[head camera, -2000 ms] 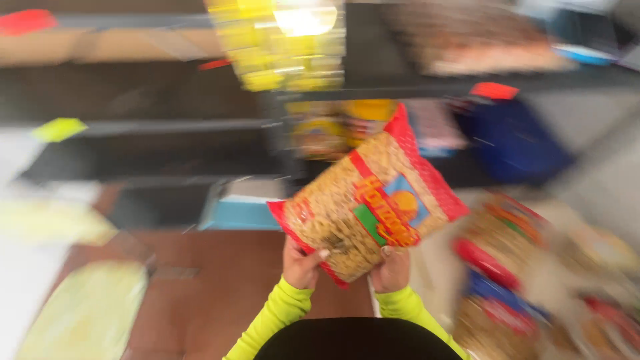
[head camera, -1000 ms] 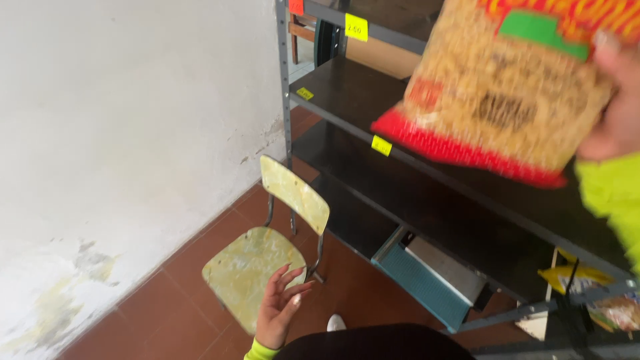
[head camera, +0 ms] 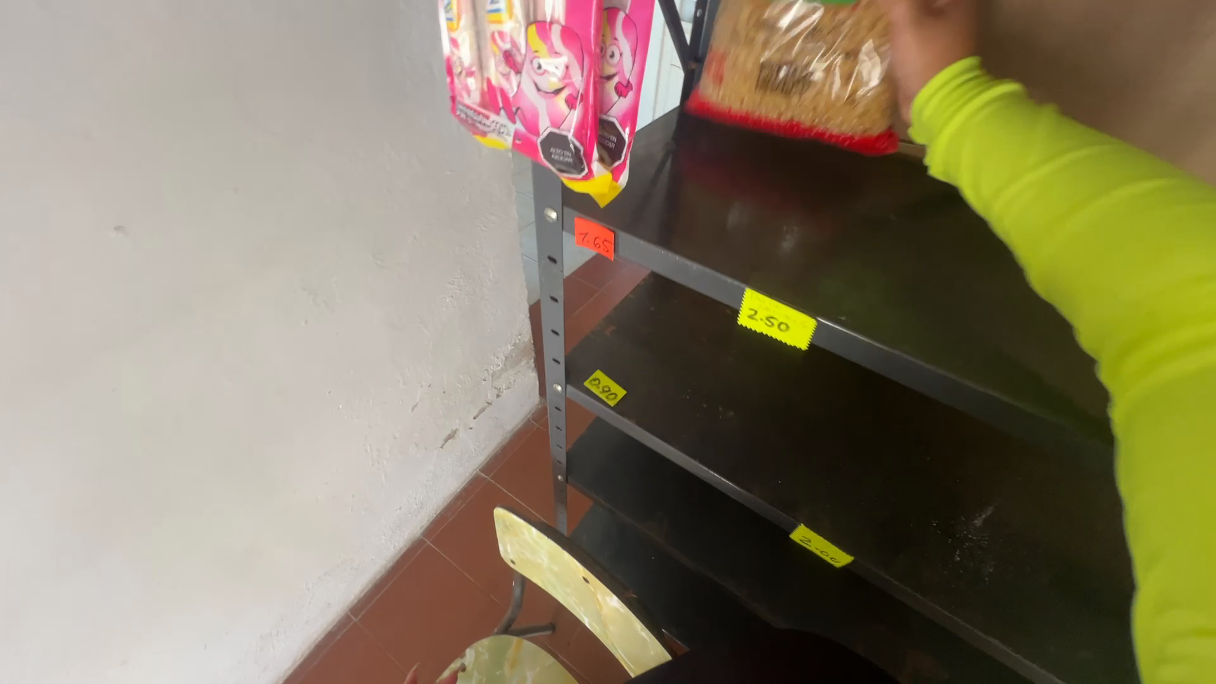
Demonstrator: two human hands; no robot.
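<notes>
At the top of the head view, my right hand holds the side of a clear plastic bag of dry pasta with a red lower edge. The bag is upright over the back of the upper dark metal shelf, and its top is cut off by the frame. A bright yellow-green sleeve covers my right arm. Of my left hand only fingertips show at the bottom edge, by the chair seat; what it does is hidden.
Pink candy packages hang at the rack's left post. Handwritten price tags are on the shelf edges. A marbled yellowish chair stands below, on red floor tiles. A white wall runs along the left.
The pasta bag was in both hands two seconds ago; now my right hand has it at the upper shelf. My left hand has dropped almost out of sight. The view has swung toward the rack's left end.
</notes>
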